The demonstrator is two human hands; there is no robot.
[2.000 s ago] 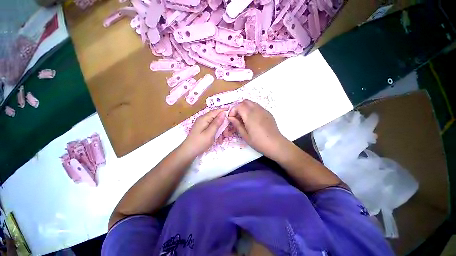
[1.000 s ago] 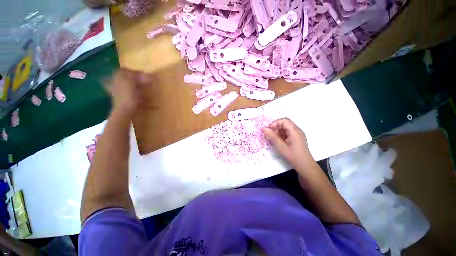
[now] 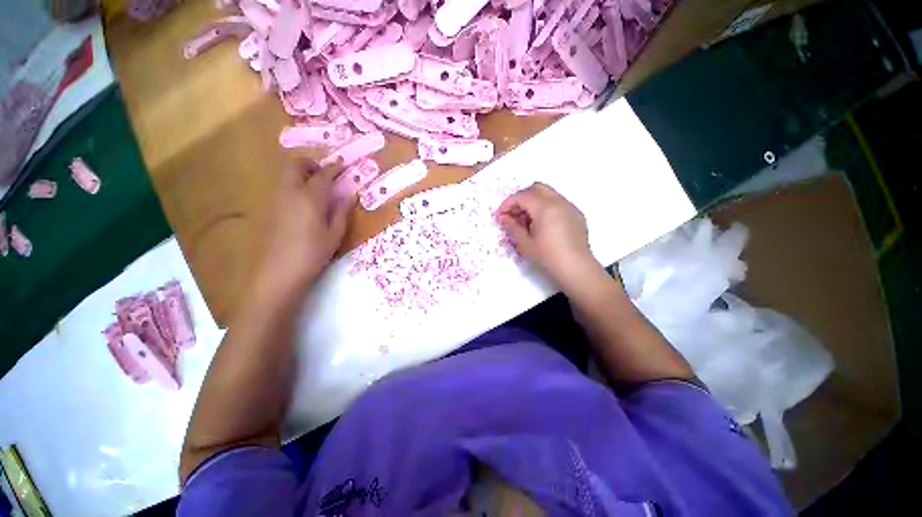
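Note:
Pink parts with dark holes lie in a large heap, with a few loose ones at its lower edge. My left hand is at the loose parts, its fingertips against one pink part; its grip is unclear. My right hand is over the white sheet, fingers curled and fingertips close together; whether they hold anything small cannot be told. Tiny pink bits are scattered between the hands. A whitish-pink part lies just above the bits.
A brown board lies under the heap. A fanned bunch of pink parts is on the white surface at left. Single pink parts lie on the green strip. At right is an open brown box with crumpled white plastic.
Two seconds ago both hands met around a pink part. The left hand then swung left over the board and has now come back to the loose parts. The right hand stays over the sheet.

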